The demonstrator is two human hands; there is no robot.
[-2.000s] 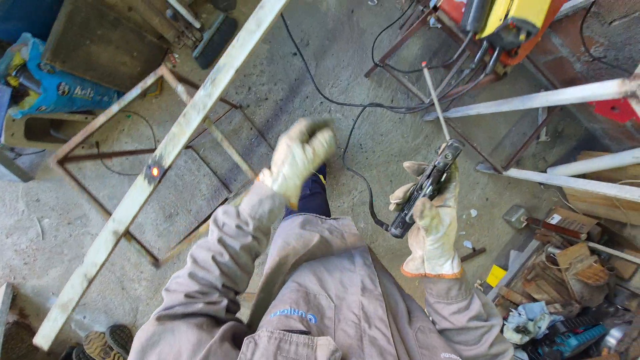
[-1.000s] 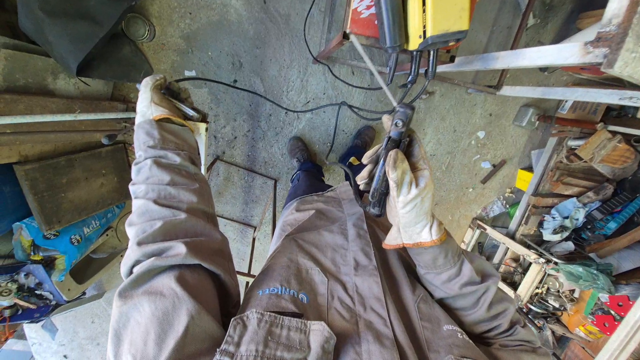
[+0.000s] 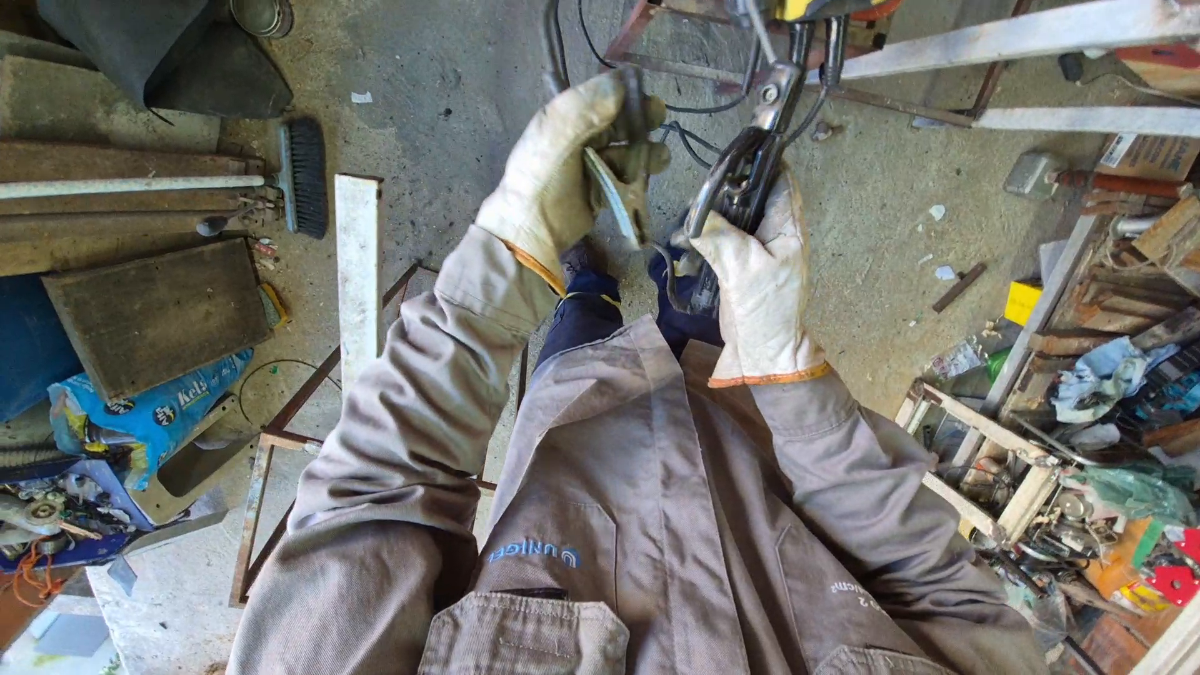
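My left hand [image 3: 562, 164], in a pale leather work glove, is closed around a dark metal clamp [image 3: 630, 173], probably a welding ground clamp. A thick black cable runs close above it. Beside it, my gloved right hand [image 3: 761, 281] grips a black welding electrode holder [image 3: 745, 183]. The holder's jaw end points up, and a thin grey rod [image 3: 757, 30] rises from it. The two hands are close together in front of my body. A white-painted metal bar [image 3: 358, 272] stands out left of my left sleeve, near a rusty angle-iron frame [image 3: 267, 506].
The yellow end of a machine [image 3: 816, 7] is at the top, with cables on the concrete floor. White metal legs [image 3: 1087, 120] cross the upper right. A broom [image 3: 302, 178], boards [image 3: 155, 314] and a blue bag [image 3: 178, 403] lie left. Scrap wood and a parts-filled crate [image 3: 1031, 497] are right.
My left hand has come from the far left to beside my right hand, with the clamp now plainly seen in it. My right hand still grips the electrode holder. The view has shifted.
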